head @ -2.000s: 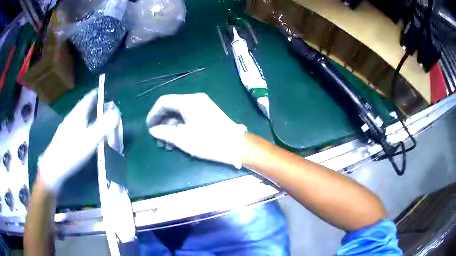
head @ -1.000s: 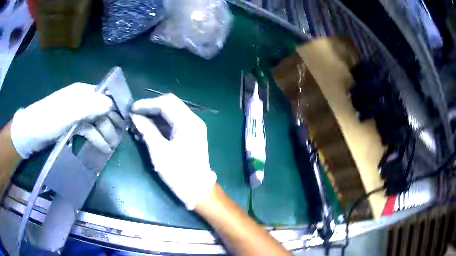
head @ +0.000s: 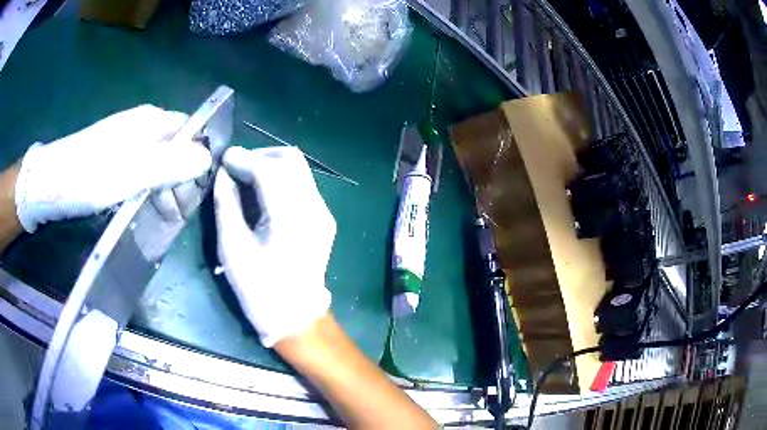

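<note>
A long grey-white metal bracket (head: 101,252) is tilted up at the left, its lower end over the bench edge. My left hand (head: 118,168), in a white glove, is closed around its upper part. My right hand (head: 273,239), also gloved, has thumb and fingertips pinched together against the bracket near its upper end. Whatever is between those fingertips is too small or hidden to tell.
On the green mat (head: 252,67) lie thin tweezers (head: 311,159), a white and green tube (head: 412,235) and a black electric screwdriver (head: 498,327). Clear plastic bags (head: 357,42) are at the back. A brown carton (head: 538,210) with black fans (head: 618,243) stands right, beside a roller conveyor.
The view has swung to the right. The bracket, edge-on two seconds ago, is now turned and tilted. My right hand has moved from over the mat to the bracket's upper end.
</note>
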